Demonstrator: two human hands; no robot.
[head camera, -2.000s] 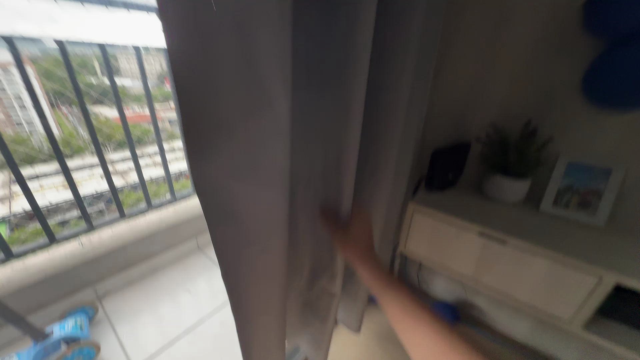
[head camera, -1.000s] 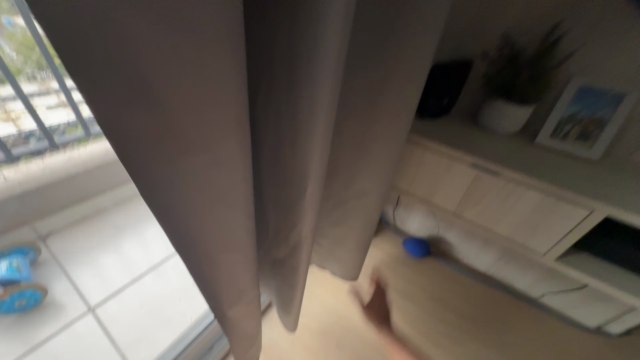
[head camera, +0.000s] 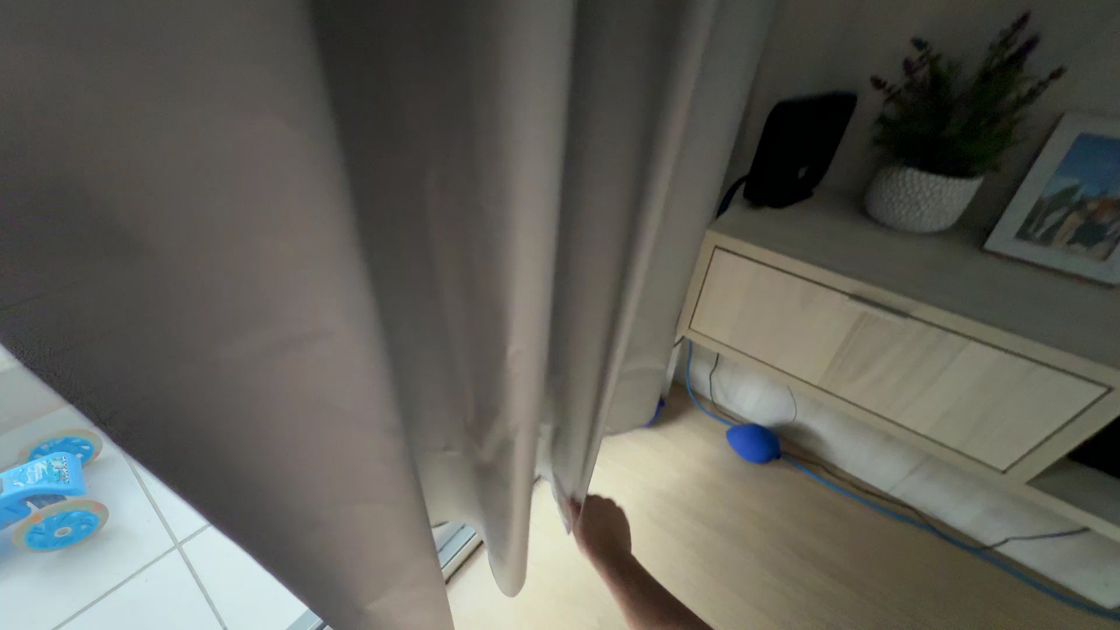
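A long grey-brown curtain (head camera: 490, 262) hangs in deep folds across the left and middle of the head view. Near the bottom centre, my right hand (head camera: 604, 529) has its fingers closed on the curtain's lower edge, just above the wood-look floor. The fingertips are partly hidden by the cloth and the back of the hand. My left hand is not in view.
Right of the curtain stands a light wooden cabinet (head camera: 787, 315) bearing a black device (head camera: 801, 149), a potted plant (head camera: 923, 197) and a framed photo (head camera: 1072, 197). A blue balloon (head camera: 752, 444) and cables lie beneath. A blue wheeled toy (head camera: 52, 490) stands on white tiles at left.
My right hand was apart from the curtain's hem one second ago, over the floor, and now grips that lower edge. The curtain covers more of the left side.
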